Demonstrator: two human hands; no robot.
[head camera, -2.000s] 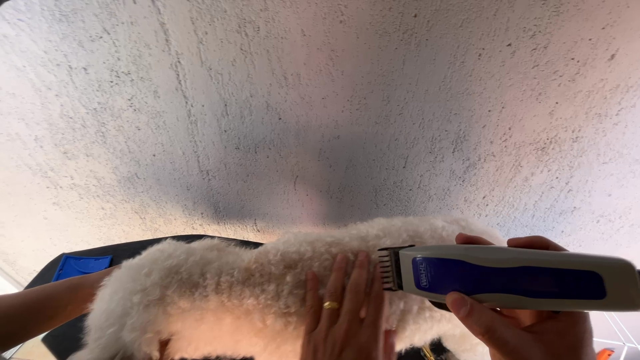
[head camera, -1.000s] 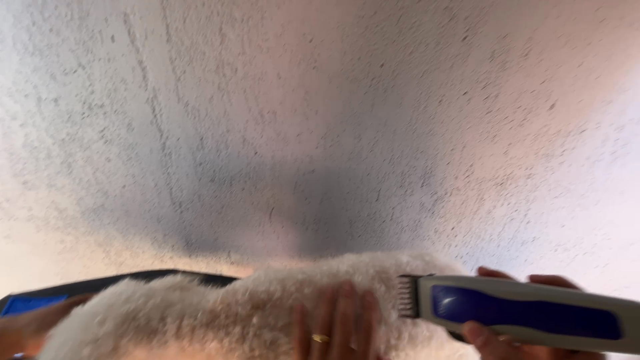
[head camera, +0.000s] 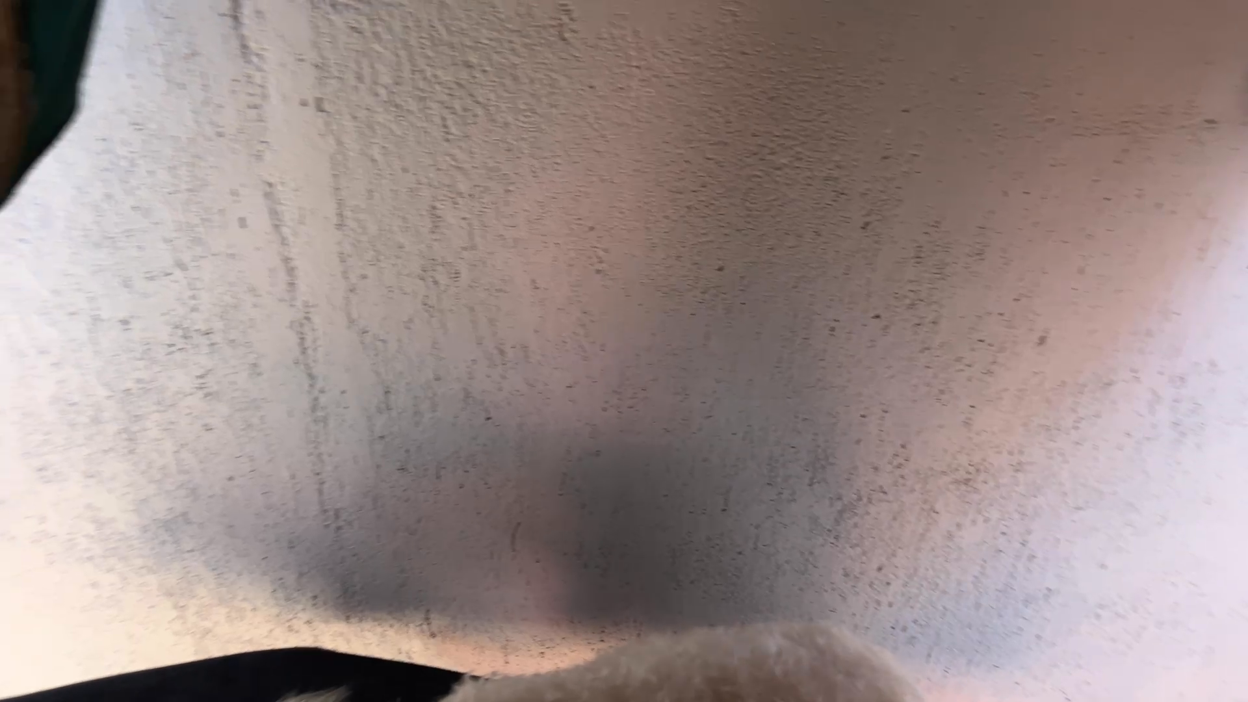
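Only the top of a curly, cream-coated animal's back shows, at the bottom edge of the head view, slightly right of the middle. A small tuft of the same pale coat pokes up to its left, against a black surface. Neither my left hand nor my right hand is in the picture, and the hair clipper is out of view too, so what each hand holds or touches is hidden.
A rough, speckled wall with dark streaks and soft shadows fills most of the view. The edge of a black table or platform lies at the lower left. Something dark green and brown hangs into the top left corner.
The view has tilted up, so both hands, the Wahl clipper and most of the animal have left it. A dark green and brown thing has appeared at the top left.
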